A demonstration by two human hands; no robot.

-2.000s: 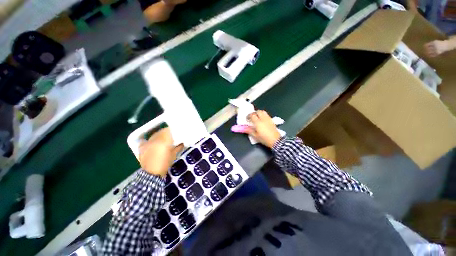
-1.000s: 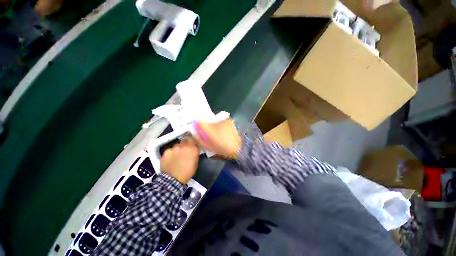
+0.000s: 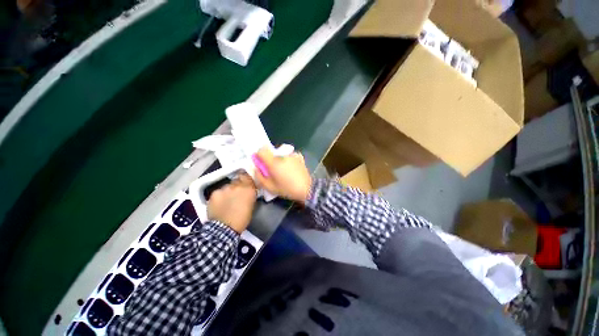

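A white camera housing (image 3: 247, 128) lies across the worktop's pale edge, its tube pointing up and away. My left hand (image 3: 232, 203) is closed on its white bracket loop. My right hand (image 3: 284, 175) holds a crumpled white wiping cloth (image 3: 224, 148) and a bright pink piece (image 3: 261, 165) against the housing. The housing's near end is hidden by my hands. The sheet of black face stickers (image 3: 140, 262) lies under my left forearm, partly covered by the sleeve.
Another white camera (image 3: 240, 33) rests on the green conveyor belt (image 3: 131, 118) beyond the pale rail. A large open carton (image 3: 446, 108) holding white packed units stands at the upper right. A smaller brown box (image 3: 497, 225) and a red object (image 3: 548, 246) are at the lower right.
The housing was swung from upright over the sticker sheet to beside the cloth. My right hand and the cloth have come onto it. The view has shifted right, showing more of the carton.
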